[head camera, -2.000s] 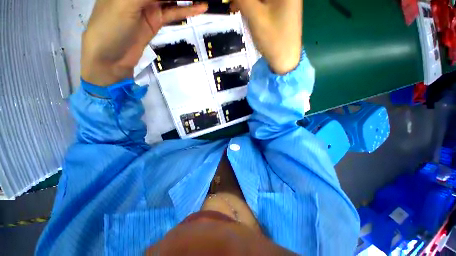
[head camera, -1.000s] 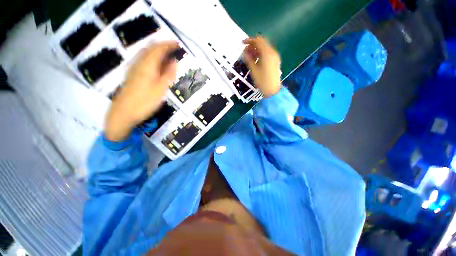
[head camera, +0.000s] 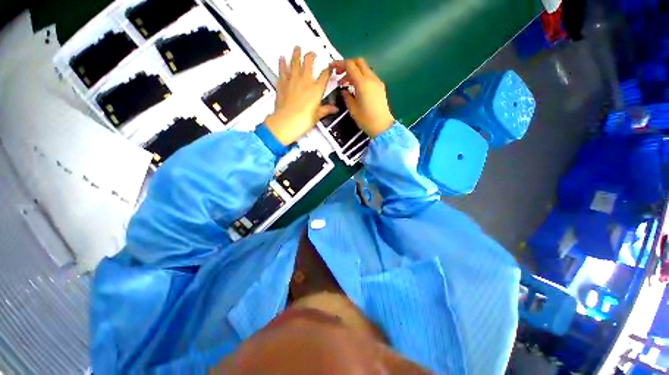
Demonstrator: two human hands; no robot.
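Observation:
A white compartment tray lies in front of me, with dark circuit boards in its pockets, one of them here. A second white tray or tray stack with dark boards lies at its right edge. My left hand is over this second tray, fingers spread, thumb beside a dark board. My right hand is close beside it, fingers bent, fingertips near my left fingers. Whether the right fingertips pinch something small is too blurred to tell. My left forearm and sleeve hide part of the main tray.
White sheets or empty trays lie left of the main tray. Stacked ridged trays are at the lower left. The green mat extends to the right. Blue stools stand beyond its edge, with darker blue bins farther right.
The view has turned right. My left hand has moved from the main tray to the second tray, beside my right hand. A board now lies in a middle pocket where the left hand was.

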